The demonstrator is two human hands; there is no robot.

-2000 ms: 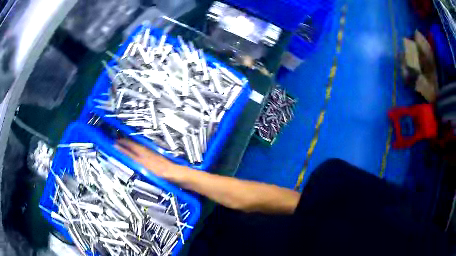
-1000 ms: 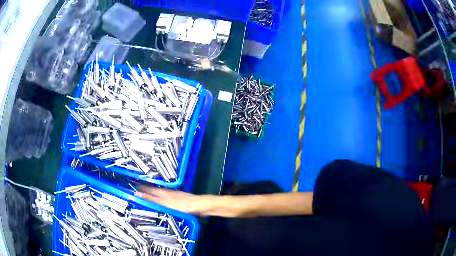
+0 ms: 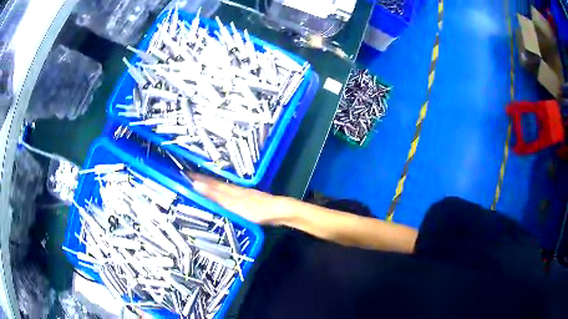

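Observation:
Two blue parts trays heaped with slim silver metal parts lie close together on the green bench, the upper tray (image 3: 289,124) and the lower tray (image 3: 99,146). The upper tray sits on another blue layer. My right hand (image 3: 227,194) reaches in from the right and lies in the gap between the trays, at the lower tray's rim. Its fingertips are blurred and partly hidden, so its grip cannot be told. A few slim parts (image 3: 176,160) show in the gap near the fingertips. My left hand is not clearly in view.
Clear plastic packages (image 3: 65,81) lie on the bench's left side. A clear-covered object (image 3: 311,15) and a small white slip (image 3: 332,85) are on the bench. A green-edged parts basket (image 3: 362,103), a blue crate (image 3: 380,28) and a red stool (image 3: 551,124) stand beyond its edge.
The view has swung, so the trays appear tilted and shifted against one second ago. My right hand remains in the gap between the two trays. Nothing is visibly taken or let go.

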